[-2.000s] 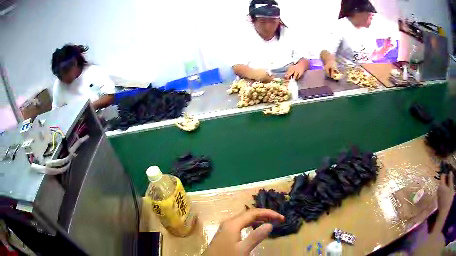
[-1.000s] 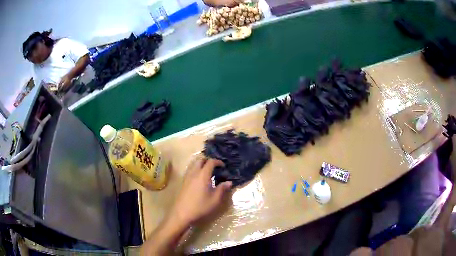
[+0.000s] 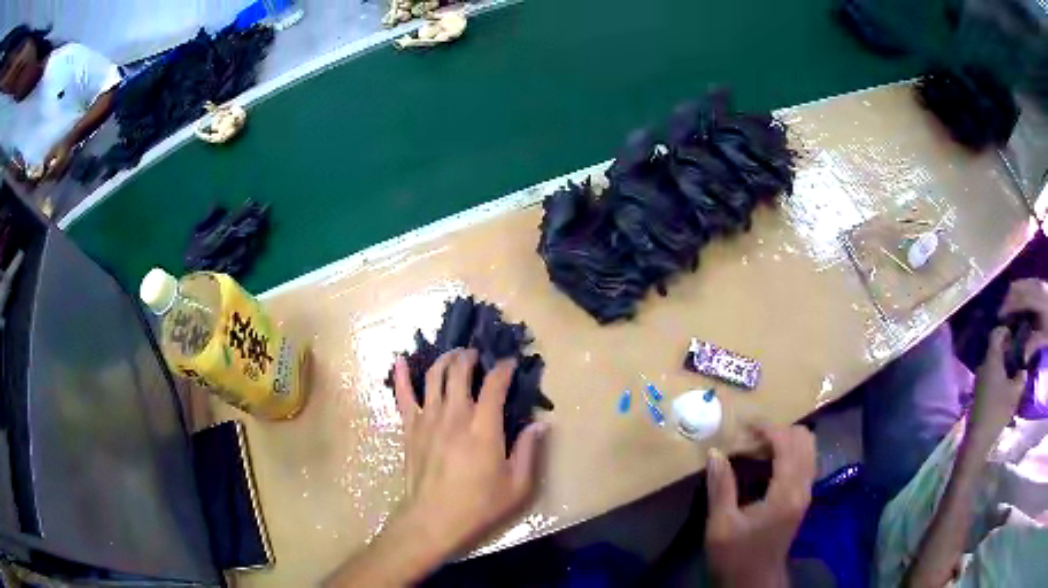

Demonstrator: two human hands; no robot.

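A black moulded piece with ragged points (image 3: 488, 333) lies on the tan tabletop in front of me. My left hand (image 3: 465, 419) is over its near side, fingers spread across it and thumb at its right edge, gripping it against the table. My right hand (image 3: 758, 500) is at the table's front edge, just below the white glue bottle (image 3: 696, 415); its thumb and fingers are apart and nothing shows in them. The bottle's blue tip points up. Small blue tips (image 3: 653, 404) lie left of it. A row of overlapping black pieces (image 3: 667, 207) lies farther back.
A yellow drink bottle (image 3: 230, 345) and a flat black rectangle (image 3: 230, 500) are at left, beside a grey panel (image 3: 92, 391). A printed packet (image 3: 723, 363) lies behind the glue bottle. The green belt (image 3: 379, 172) runs beyond. Another person's hands (image 3: 1011, 333) are at right.
The view has tilted down. The black piece has moved left from the row, with my left hand on it; its fingers are now spread farther over it. My right hand has come into view.
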